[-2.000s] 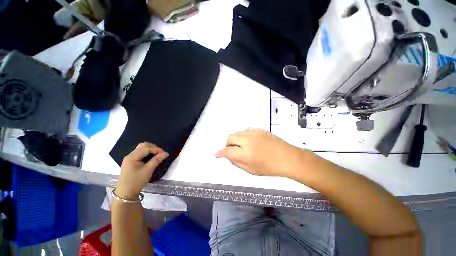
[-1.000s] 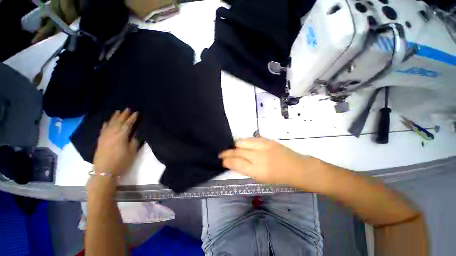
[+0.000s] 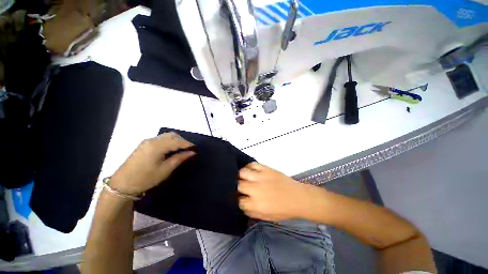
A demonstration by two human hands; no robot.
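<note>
A black fabric piece [image 3: 206, 182] lies over the table's front edge and partly over my lap, in front of the needle area. My left hand [image 3: 163, 160] pinches its upper left part between thumb and fingers. My right hand [image 3: 267, 192] grips its right edge, with the fingertips partly hidden by the cloth. The fabric is apart from the presser foot [image 3: 239, 111] of the white sewing machine [image 3: 342, 37]. The stacked black cut pieces [image 3: 77, 139] lie flat on the left.
More black fabric [image 3: 163, 53] lies behind and left of the needle. A screwdriver [image 3: 350, 101], a flat grey tool [image 3: 324, 101] and thread snips [image 3: 398, 94] lie under the machine arm. Brown fabric [image 3: 67, 32] is at the upper left. A small dark panel [image 3: 463, 81] is at the right.
The view has turned right. The black piece has come away from the stack to the table's front edge by the needle area. My left hand has moved from the stack to this piece.
</note>
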